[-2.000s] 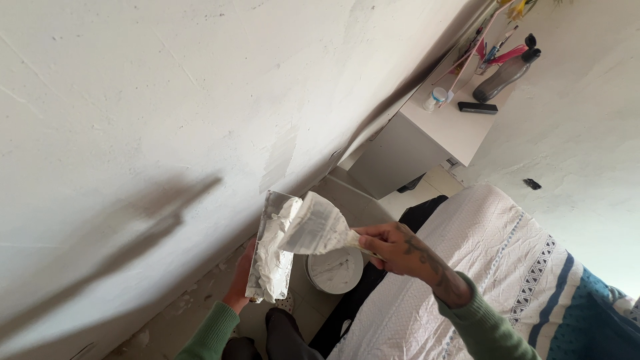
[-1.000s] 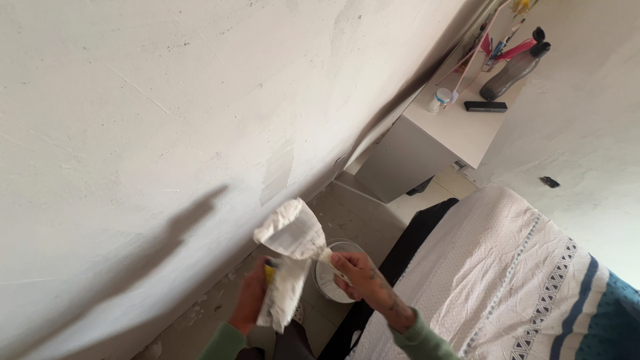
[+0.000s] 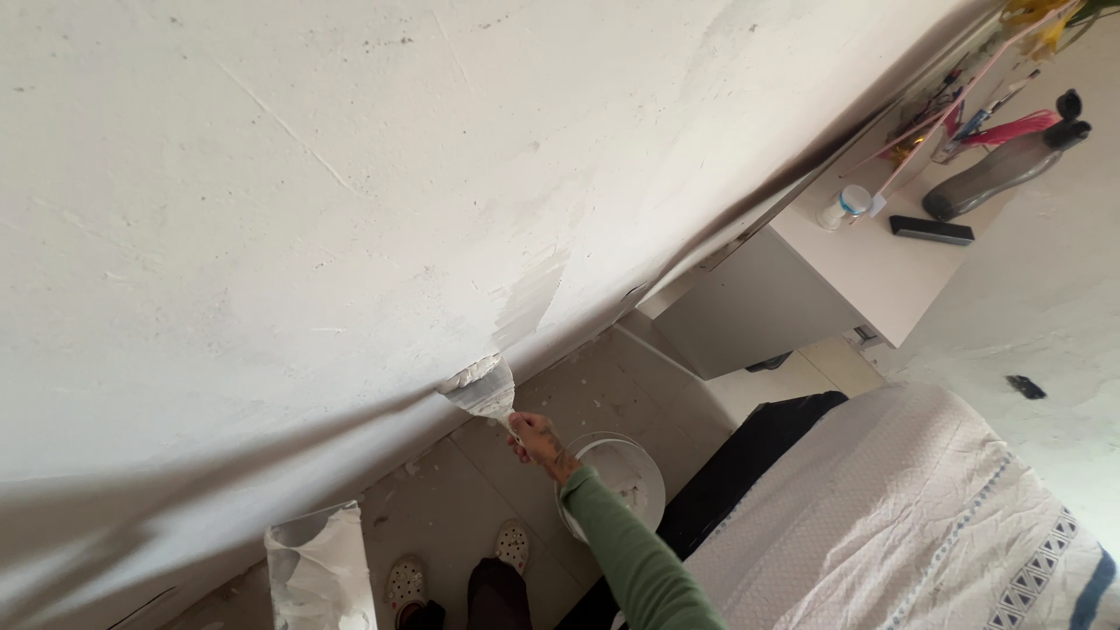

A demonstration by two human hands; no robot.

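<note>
My right hand (image 3: 541,442) is closed on the handle of a wide putty knife (image 3: 486,388). White filler lies along the blade's edge, which meets the lower part of the white wall (image 3: 350,219). Just above the blade, a darker streaked patch (image 3: 529,296) marks the wall. At the bottom left, a flat metal blade or hawk (image 3: 320,564) is loaded with smeared white filler; my left hand is out of view below it. Under my right forearm stands a round white bucket (image 3: 626,477) with some white material inside, partly hidden by the sleeve.
A bed with a white patterned cover (image 3: 840,499) and black base (image 3: 752,464) is at the lower right. Beyond it, a white cabinet (image 3: 761,297) holds a dark bottle (image 3: 997,175), a small jar (image 3: 844,208) and a black case (image 3: 932,230). My clog-shod feet stand on floor tiles (image 3: 490,472).
My right hand has moved the putty knife away from the filler-loaded metal tool and onto the wall. The loaded tool now sits lower left, and my left hand has left the view.
</note>
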